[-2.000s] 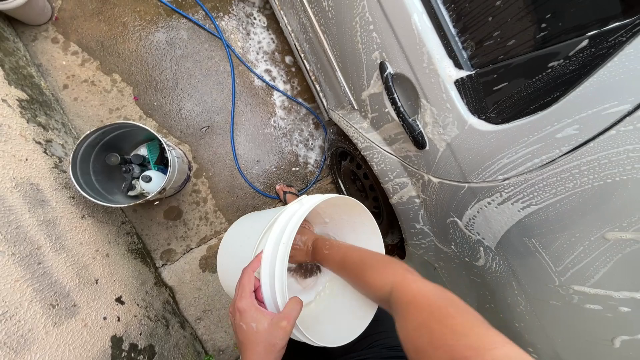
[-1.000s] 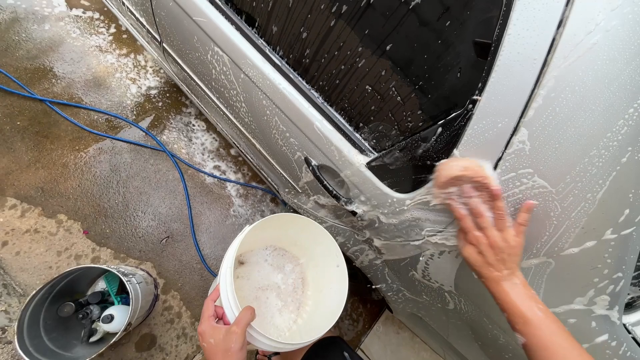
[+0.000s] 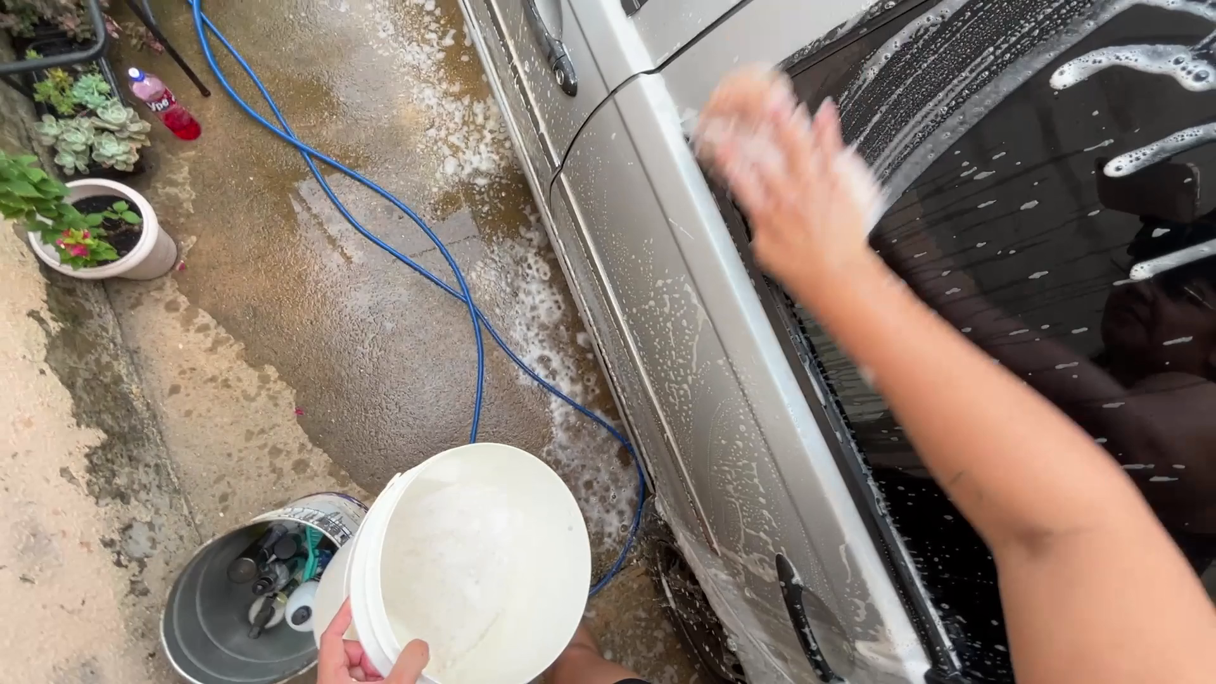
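My right hand (image 3: 803, 180) presses a soapy sponge or wash mitt (image 3: 746, 119), blurred by motion, to the car's side window near its lower front edge. Streaks of suds cover the dark glass (image 3: 1007, 285) and foam dots the silver door panel (image 3: 655, 313). With my left hand (image 3: 366, 655) I grip the rim of a white plastic bucket (image 3: 484, 560), tilted so that its pale inside shows. Whether water or suds lie at its bottom is hard to tell.
A metal pail (image 3: 228, 608) with bottles and a brush stands left of the white bucket. A blue hose (image 3: 418, 266) loops over the wet concrete. Farther off are a potted plant (image 3: 142, 237), succulents (image 3: 90, 123) and a bottle of red liquid (image 3: 171, 109). A car wheel (image 3: 693, 608) sits low.
My right hand came out of the bucket and onto the rear side of the car, then moved forward to the window. My left hand keeps its hold on the bucket. The view has shifted along the car.
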